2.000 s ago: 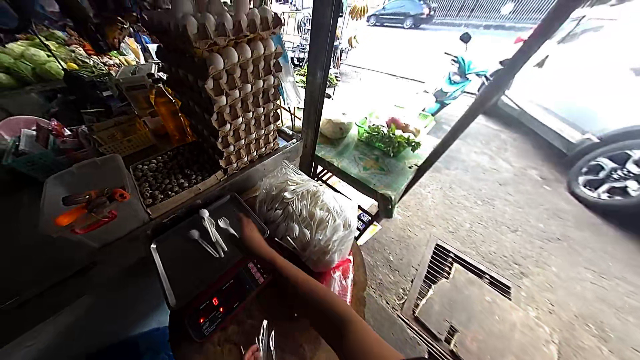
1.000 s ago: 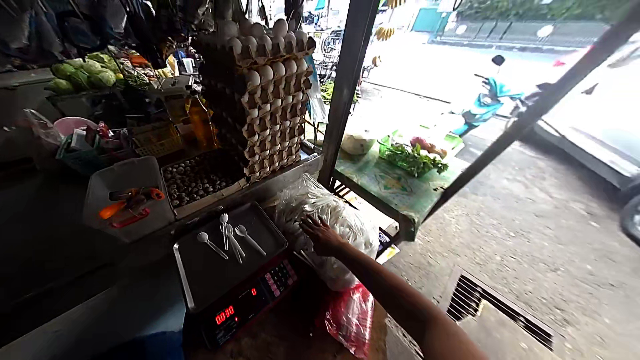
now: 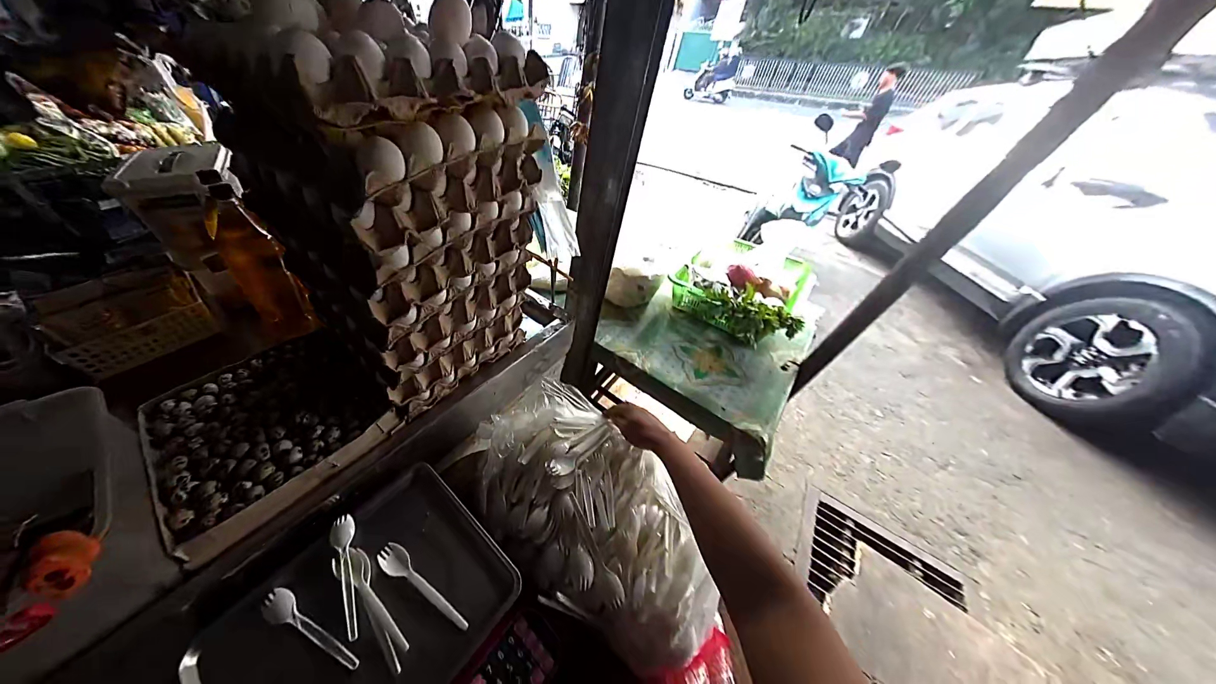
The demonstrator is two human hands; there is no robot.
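Observation:
A large clear plastic bag full of white plastic sporks (image 3: 608, 532) stands right of a digital scale's dark tray (image 3: 456, 532). At the bag's upper right edge is my right hand (image 3: 638, 426), its fingers closed on the plastic. Several loose sporks (image 3: 418, 581) lie on the scale tray, some crossing each other. Part of the scale's keypad (image 3: 518, 651) shows below the tray. Red plastic (image 3: 708, 660) shows at the bag's bottom. My left hand is out of view.
Tall stacked egg trays (image 3: 456, 247) rise behind the scale, beside a box of quail eggs (image 3: 247, 437). A dark post (image 3: 617, 180) and a green table (image 3: 703, 370) with a green basket (image 3: 741, 294) stand beyond the bag. Outside are a scooter (image 3: 822, 180), a person (image 3: 869, 114) and a white car (image 3: 1073, 180).
My right hand has moved from over the scale tray onto the bag, then to its upper right edge. My left hand, partly seen holding sporks two seconds ago, is out of view. The view has shifted.

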